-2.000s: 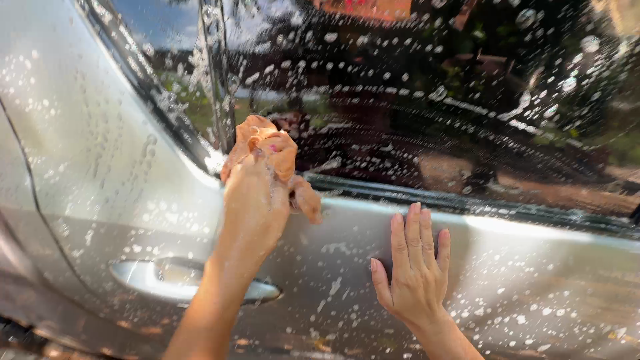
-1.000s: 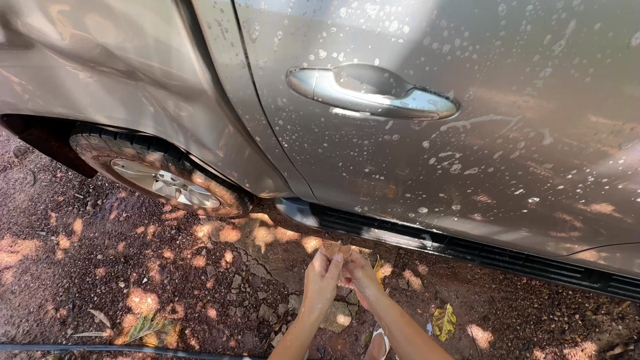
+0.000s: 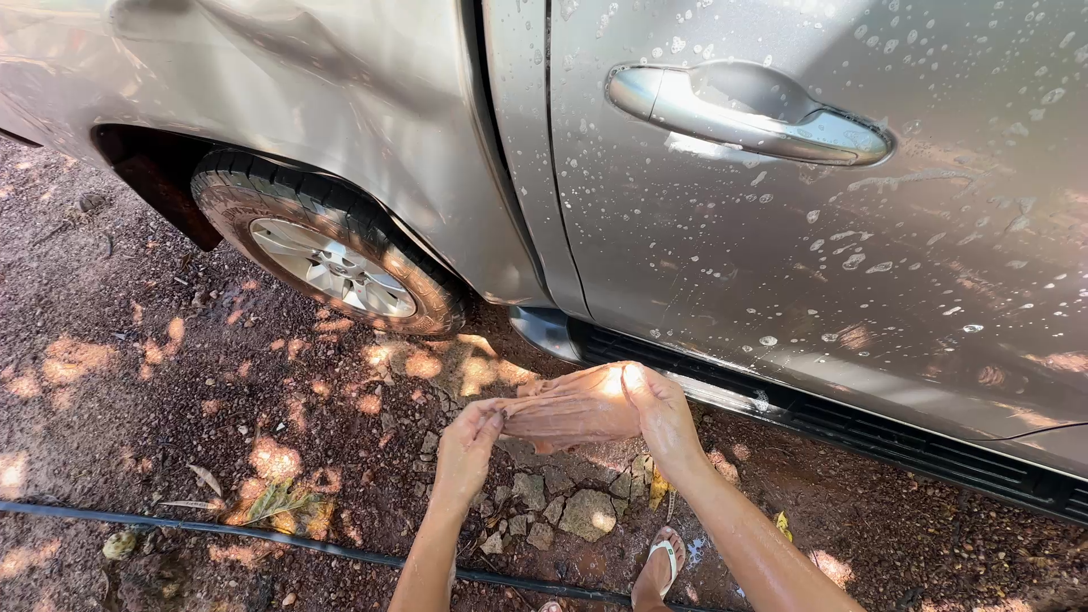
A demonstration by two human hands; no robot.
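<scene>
A wet, salmon-coloured cloth (image 3: 574, 412) is stretched between my two hands, low in front of the vehicle's side. My left hand (image 3: 469, 438) pinches its left end, and my right hand (image 3: 667, 416) grips the right end. Behind and above them is a silver vehicle door (image 3: 722, 229) spotted with suds and water drops, with a metallic door handle (image 3: 748, 119) near its top. A black ribbed side step (image 3: 816, 421) runs along the door's bottom, just beyond my right hand.
A wheel (image 3: 336, 255) sits under the dented silver body panel (image 3: 340, 93) at left. A dark hose (image 3: 340, 551) crosses the reddish gravel ground (image 3: 102, 357). Broken stone pieces (image 3: 586, 514), leaves (image 3: 285, 506) and a foot in a white flip-flop (image 3: 663, 561) are below.
Two seconds ago my left hand held the bunched cloth at the window's edge and my right hand lay flat on the door. The hands then came together low down; now they are apart, with the cloth spread between them.
</scene>
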